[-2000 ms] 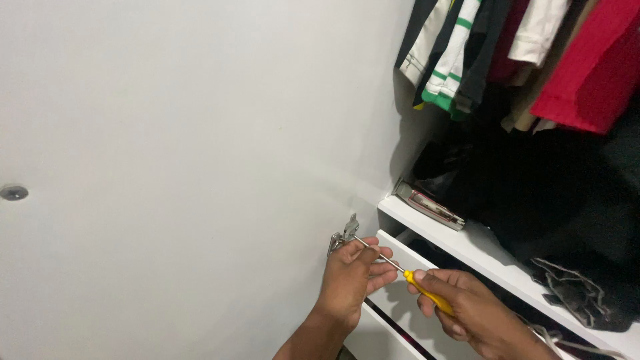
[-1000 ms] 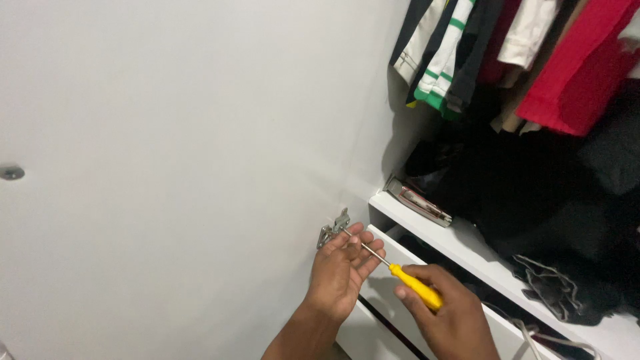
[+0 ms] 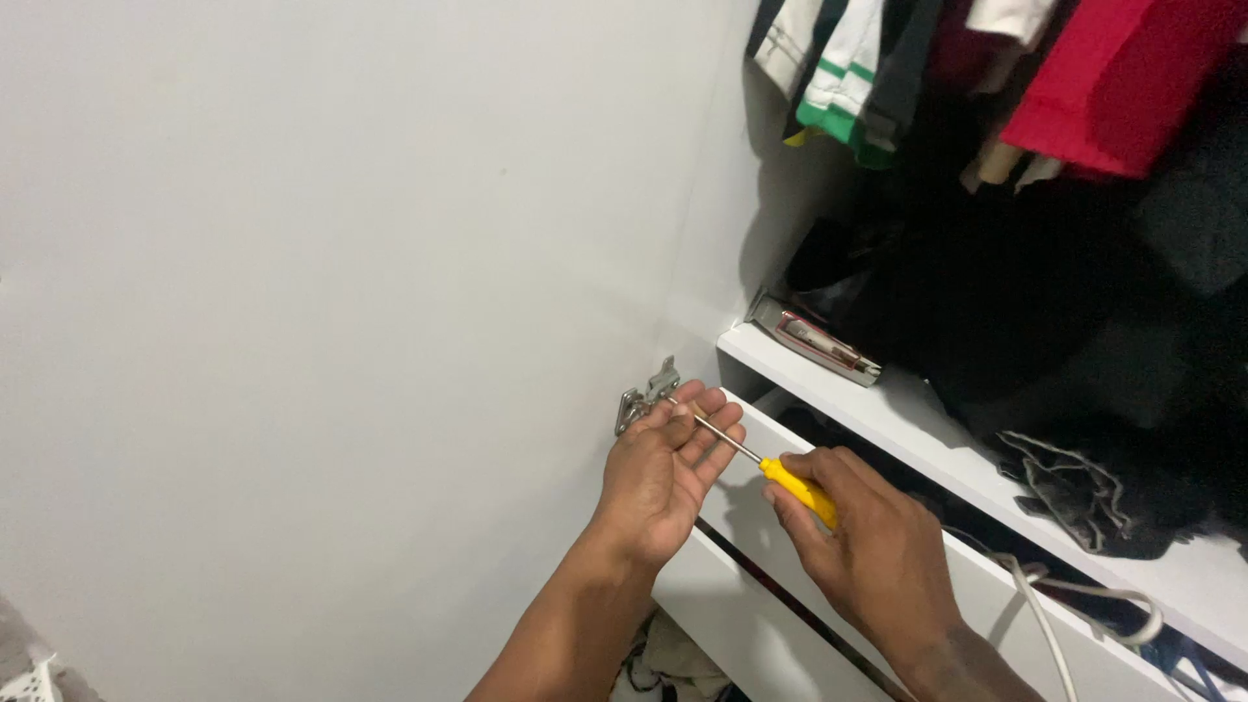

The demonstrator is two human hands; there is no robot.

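My right hand [image 3: 868, 551] grips the yellow handle of a screwdriver [image 3: 799, 492]. Its metal shaft slants up and left across the fingers of my left hand [image 3: 663, 478], which is palm up with the thumb against the shaft near the tip. The tip meets a metal cabinet hinge [image 3: 666, 378] fixed between a white door [image 3: 390, 341] and the cabinet side. The fingers of my left hand partly hide the hinge's lower part, and the screw under the tip is too small to make out.
White drawer fronts [image 3: 751, 604] lie under the hands, with a white cable [image 3: 1043, 624] over them at the right. A boxed item [image 3: 819, 341] and dark cloth [image 3: 1092, 497] rest on the shelf [image 3: 936, 439]. Clothes [image 3: 1102, 97] hang above.
Around the screwdriver's handle, the fingers of my right hand have shifted. My left hand stays at the hinge, and the tip remains there. The view has shifted slightly.
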